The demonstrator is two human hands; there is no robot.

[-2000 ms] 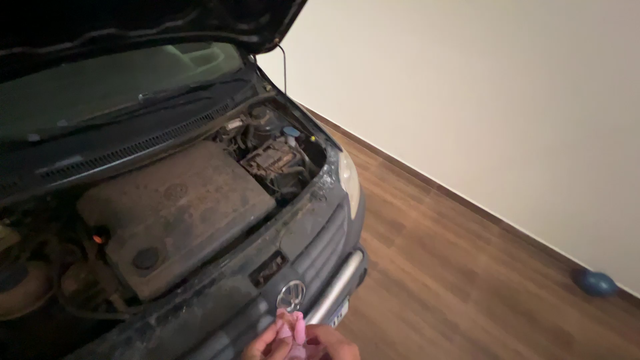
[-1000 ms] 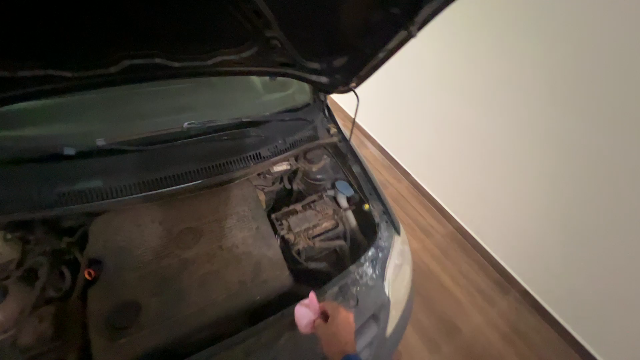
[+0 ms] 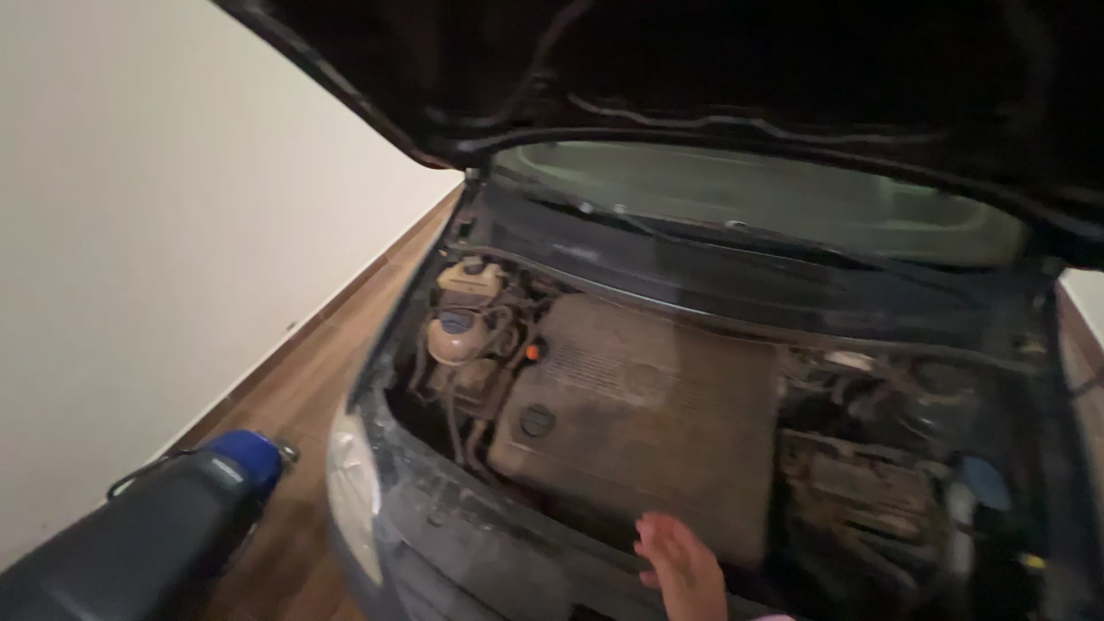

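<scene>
My left hand (image 3: 680,565) is raised over the front edge of the engine bay, its fingers apart and nothing seen in it. Behind it lies the dusty plastic engine cover (image 3: 647,414), with a round black oil filler cap (image 3: 536,420) and an orange dipstick handle (image 3: 534,351) at its left side. A sliver of something pink (image 3: 772,617) shows at the bottom edge, right of the hand; what it is cannot be told. My right hand is out of view.
The raised hood (image 3: 742,60) overhangs the bay. Reservoirs (image 3: 459,335) sit at the left and a dusty battery (image 3: 862,492) at the right. A motorcycle seat (image 3: 147,535) with a blue tail stands near the headlight (image 3: 354,492), beside a white wall (image 3: 190,207).
The view has swung left, bringing in the motorcycle and left wall. The pink thing pinched in my fingers earlier is no longer clearly seen; one hand now shows with its fingers apart.
</scene>
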